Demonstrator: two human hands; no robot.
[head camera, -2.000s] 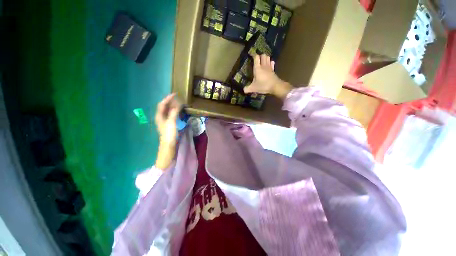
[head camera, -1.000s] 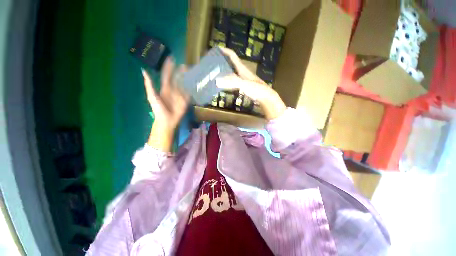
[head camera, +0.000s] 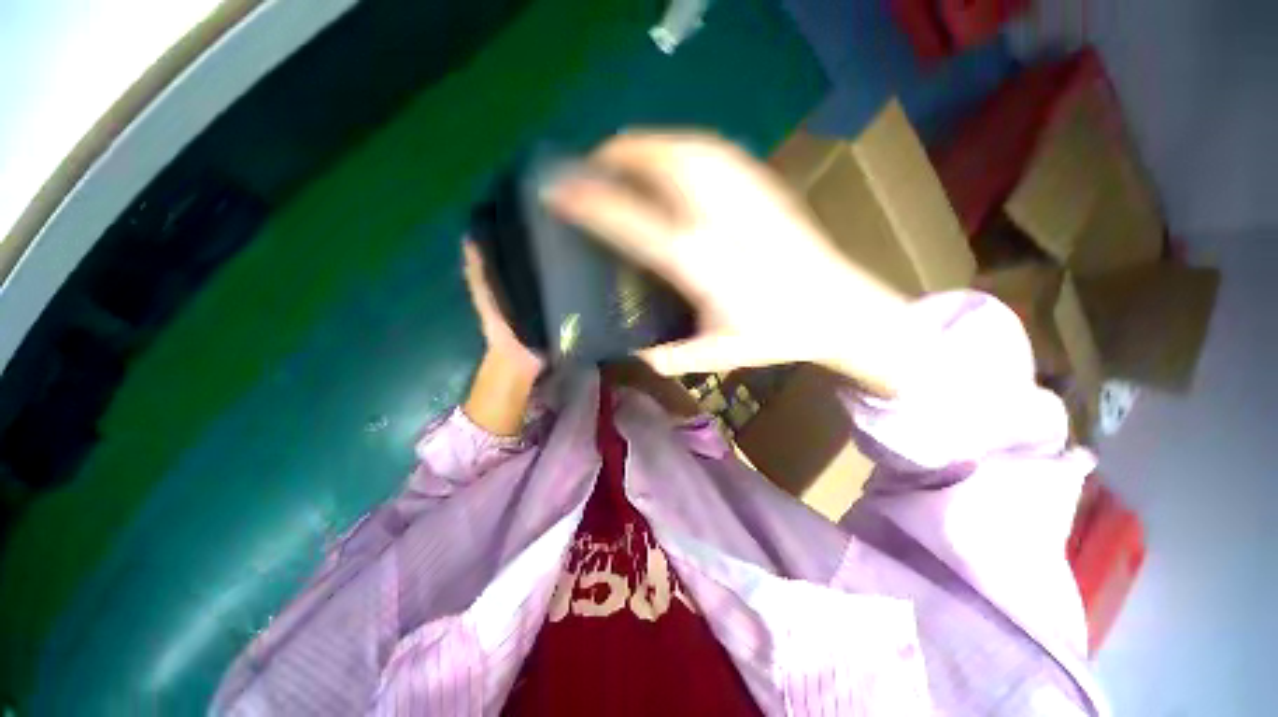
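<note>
A black product box (head camera: 589, 287) is held up in front of my chest, blurred by motion. My right hand (head camera: 701, 238) is on its top and right side, fingers bent over it. My left hand (head camera: 500, 329) is behind its left side, mostly hidden, with a finger and the wrist showing. Whether the lid is apart from the base cannot be told. The carton (head camera: 806, 434) is partly hidden behind my right arm, with several patterned black boxes (head camera: 743, 397) inside.
The green belt (head camera: 323, 378) curves across the left. Dark blocks (head camera: 63, 385) line its far edge beside a pale rail (head camera: 140, 133). Open brown cartons (head camera: 1072, 301) and red items (head camera: 1110, 560) are at the right. A small pale object (head camera: 677, 24) is at the top.
The view has turned, and the carton now shows lower and further right. The box has come from the carton into both hands. The single box on the belt is no longer visible.
</note>
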